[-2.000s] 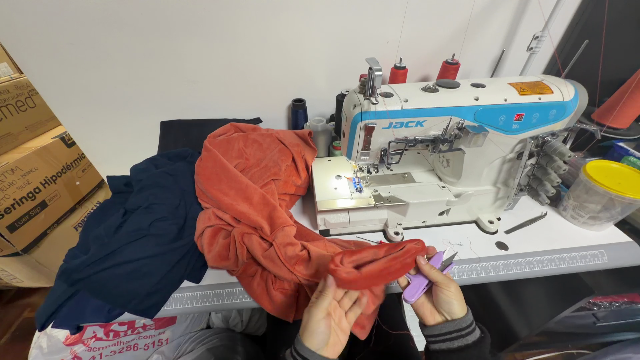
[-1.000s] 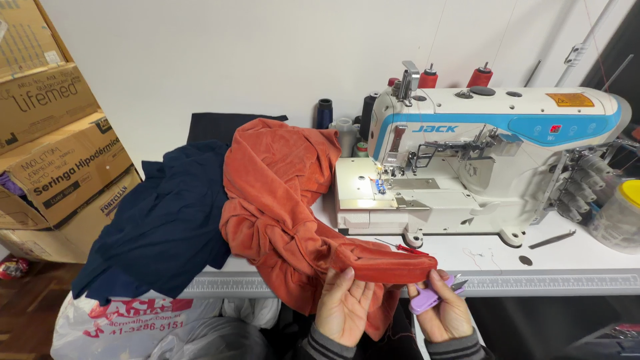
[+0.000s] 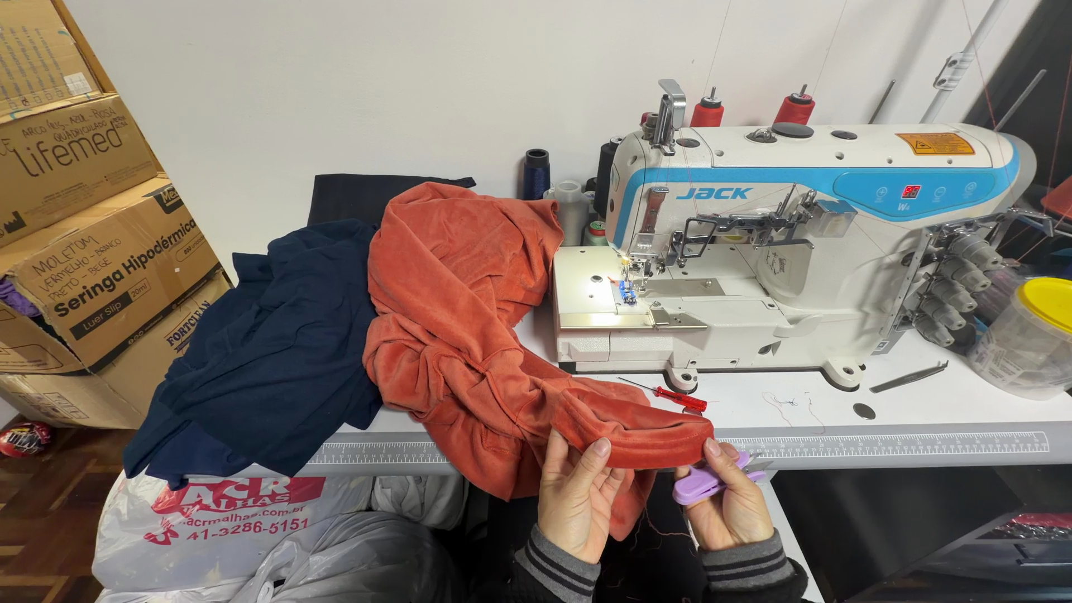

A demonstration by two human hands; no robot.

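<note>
An orange-red velvety garment lies bunched over the table's front edge, its narrow hemmed end stretched between my hands. My left hand pinches the lower edge of that end between thumb and fingers. At the right tip, my right hand grips the fabric with thumb and fingertips, and also keeps purple thread snips in the palm, their blades pointing right. A loose thread hangs below the cloth. Behind the garment stands a white and blue Jack industrial sewing machine, its needle area lit.
Dark blue fabric is heaped at the left. A small red screwdriver, tweezers and a dark disc lie before the machine. A clear tub with a yellow lid stands right. Cardboard boxes are stacked far left.
The hem end, earlier raised and folded at an angle, is now held straighter and flatter between my hands. The screwdriver shows more fully behind it. The view has shifted left.
</note>
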